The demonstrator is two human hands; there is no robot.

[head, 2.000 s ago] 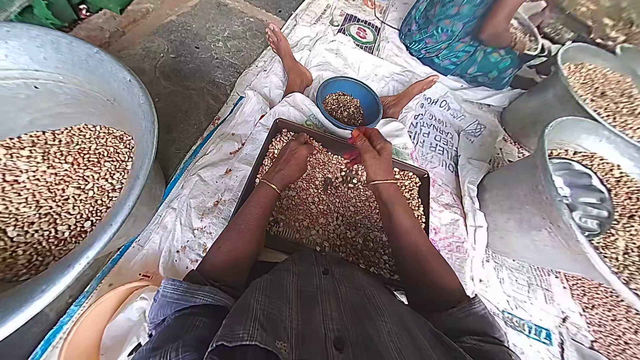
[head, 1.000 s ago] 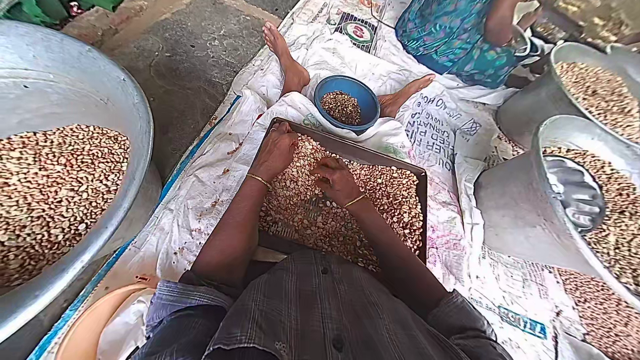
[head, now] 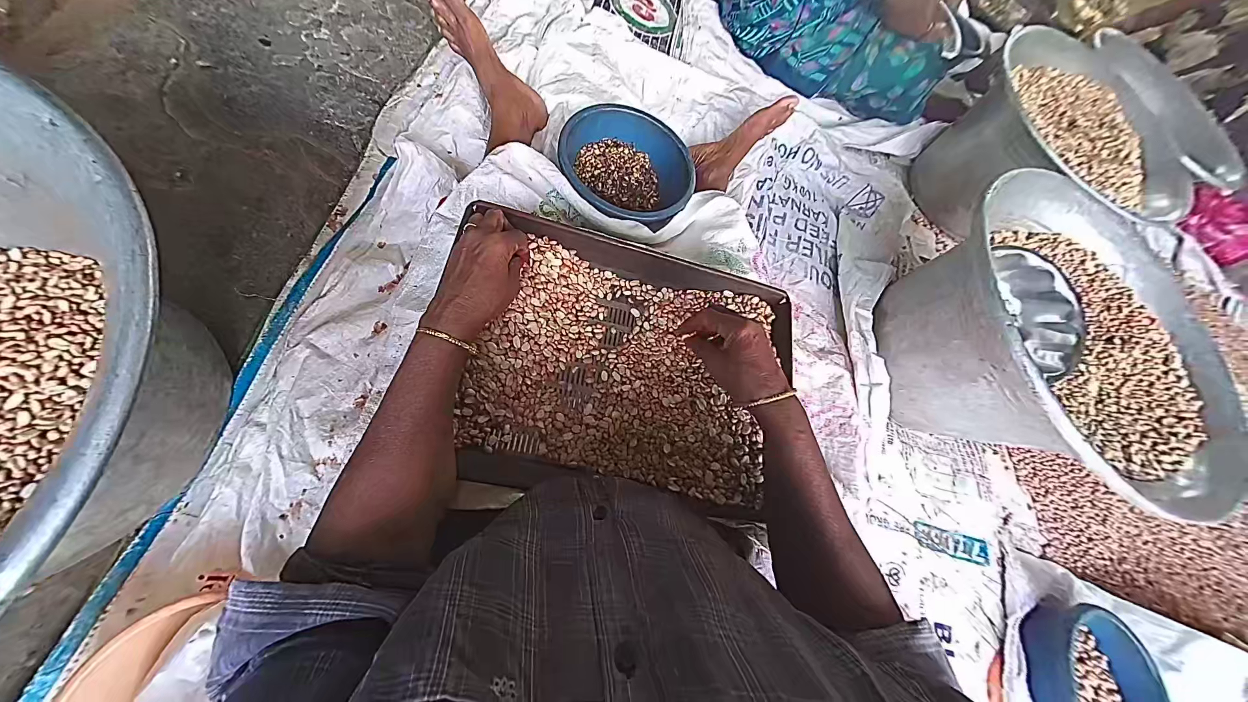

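Observation:
A dark rectangular tray (head: pixel 634 255) with a slotted bottom lies across my lap, spread with shelled nuts or beans (head: pixel 595 390). My left hand (head: pixel 481 268) is at the tray's upper left corner, fingers curled at the rim; whether it pinches anything is hidden. Over the right part of the layer is my right hand (head: pixel 731 351), thumb and fingers bent down close to the pieces; I cannot tell if one is between them. Just beyond the tray, between my feet, stands a blue plastic bowl (head: pixel 680 156) with darker bits (head: pixel 617 175) in it.
A large metal basin (head: pixel 127 253) of nuts stands at the left. On the right are metal pots (head: pixel 926 341) of nuts, one with a fluted metal bowl (head: pixel 1041 312) inside. A blue container (head: pixel 1043 653) is at lower right. Another person (head: pixel 838 58) sits beyond, on the white sacks (head: pixel 322 390).
My right hand has moved right across the tray from its middle. My left hand stays near the upper left corner, where it was one second ago. The view has shifted somewhat.

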